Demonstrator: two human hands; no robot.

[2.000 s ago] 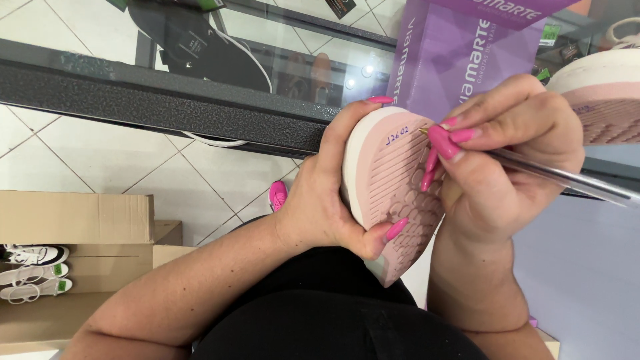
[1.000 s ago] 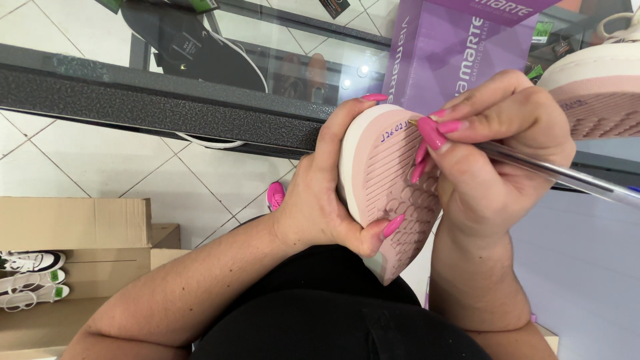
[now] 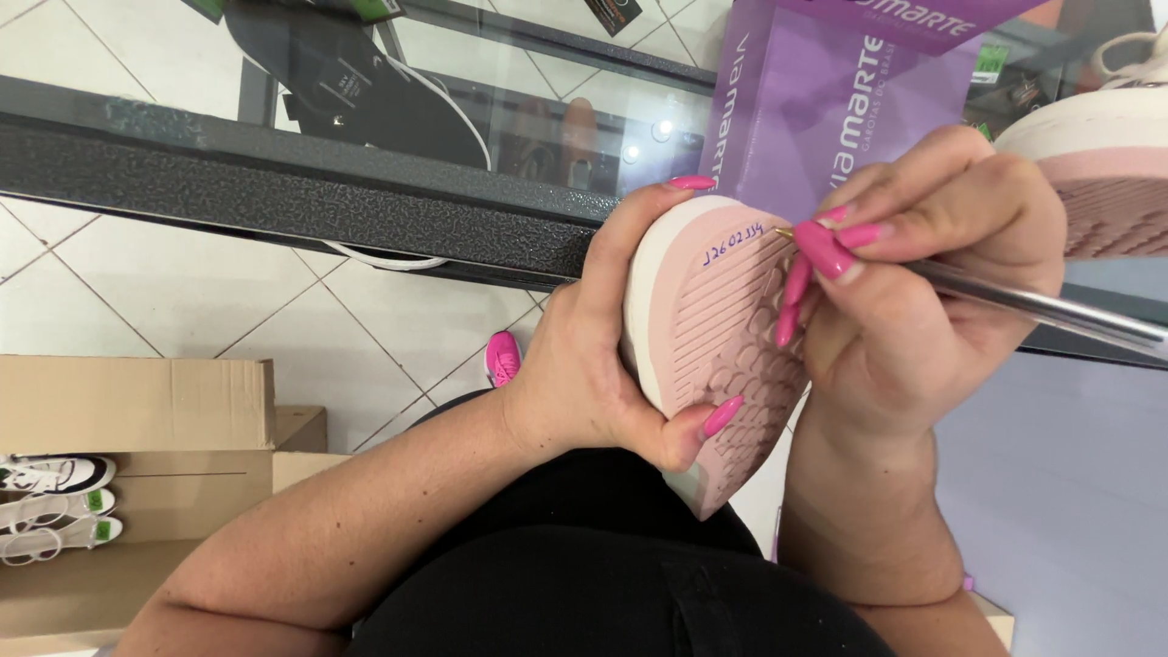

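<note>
My left hand (image 3: 611, 365) grips a shoe (image 3: 703, 328) by its edges, with the ridged pink sole turned up and the white sidewall to the left. Blue handwriting runs across one end of the sole. In my right hand (image 3: 922, 265) is a clear-barrelled ballpoint pen (image 3: 1031, 301); its metal tip is at the end of the writing, at or just above the sole. A second shoe (image 3: 1086, 137), with a white midsole and pink sole, lies at the right beyond my right hand.
A purple Via Marte shoebox (image 3: 776, 109) stands on the glass counter, whose dark textured edge (image 3: 365, 192) crosses the view. Under the glass lies a black shoe or sandal (image 3: 374, 100). At lower left, an open cardboard box (image 3: 137, 401) holds several shoes.
The line of blue writing on the sole has grown longer, and the pen tip has moved along with it. My left hand still holds the shoe in much the same place.
</note>
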